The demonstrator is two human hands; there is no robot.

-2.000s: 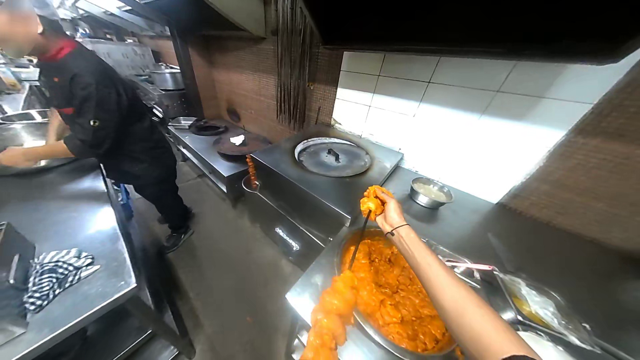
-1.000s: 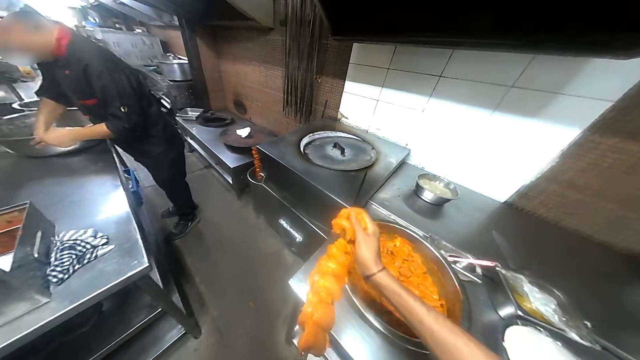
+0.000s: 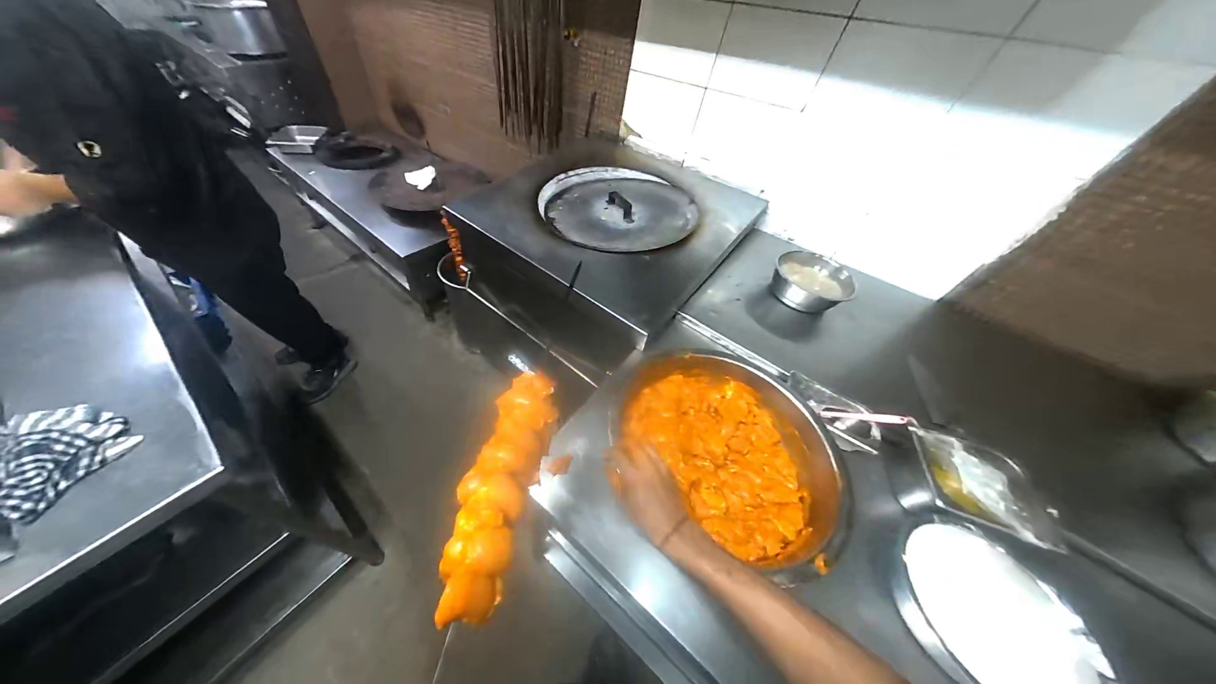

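My right hand (image 3: pixel 648 483) is over the near left rim of a steel bowl (image 3: pixel 831 475) of orange marinated meat pieces (image 3: pixel 727 465). It is blurred, and its fingers are partly lost against the bowl, so its grip is unclear. Left of the bowl stands a metal skewer (image 3: pixel 444 655) loaded with orange-coated meat chunks (image 3: pixel 494 503), its lower end leaving the bottom edge of the view. My left hand is out of view. A small piece of meat (image 3: pixel 559 465) lies on the steel counter by the bowl.
A lidded round oven opening (image 3: pixel 622 211) lies beyond the bowl, with a small steel bowl (image 3: pixel 813 282) to its right. A white-filled container (image 3: pixel 997 603) and a plastic-wrapped tray (image 3: pixel 978 480) are at right. At left, a person in black (image 3: pixel 161 152) stands by a steel table (image 3: pixel 76 294).
My right hand has come away from the top of the loaded skewer and down to the bowl's left rim. The person in black is now partly cut off at the left edge.
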